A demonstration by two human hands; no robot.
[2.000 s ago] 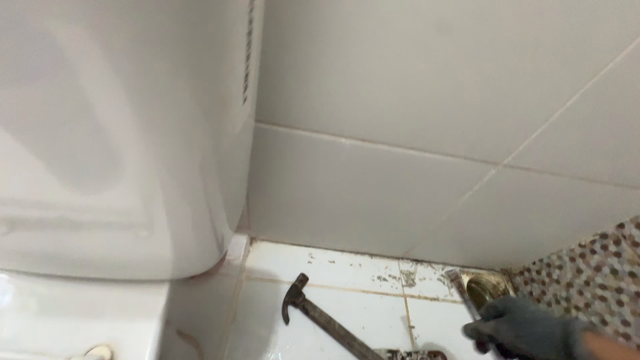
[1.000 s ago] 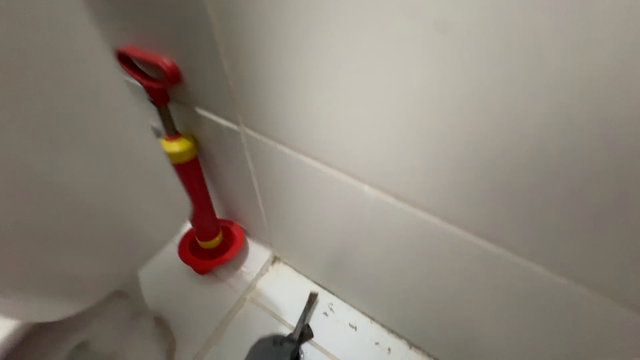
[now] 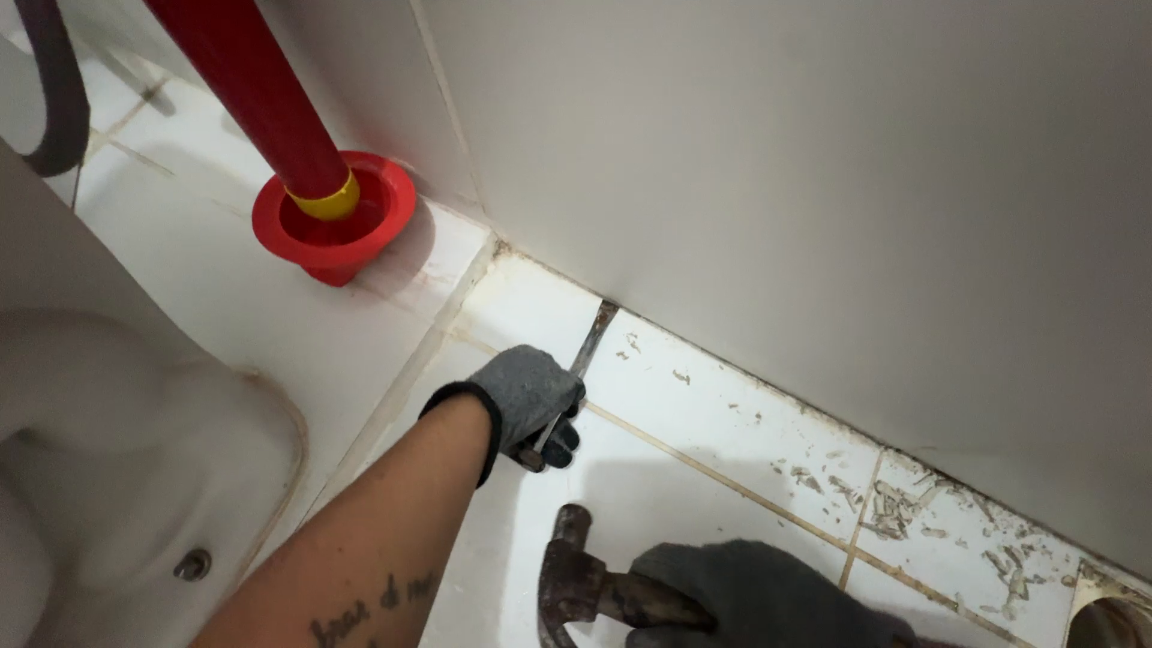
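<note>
My left hand (image 3: 531, 405), in a grey glove with a black cuff, grips a metal chisel (image 3: 591, 342). The chisel's flat tip meets the joint where the tiled floor joins the wall. Below and to the right, my right hand (image 3: 765, 594), also gloved, is closed around the handle of a claw hammer (image 3: 571, 576). The hammer's head is near the chisel's rear end, apart from it. Loose chips of debris (image 3: 891, 508) lie on the white floor tiles (image 3: 720, 432) along the wall.
A red plunger (image 3: 333, 225) with a yellow collar stands on the floor at upper left. The toilet's ceramic base (image 3: 135, 450) fills the lower left. A round floor opening (image 3: 1111, 621) is at the lower right corner. The grey wall (image 3: 810, 180) rises beyond the joint.
The view has swung left and down. The hammer, lying on the floor two seconds ago, is now in my right hand. The chisel's tip is now at the wall joint.
</note>
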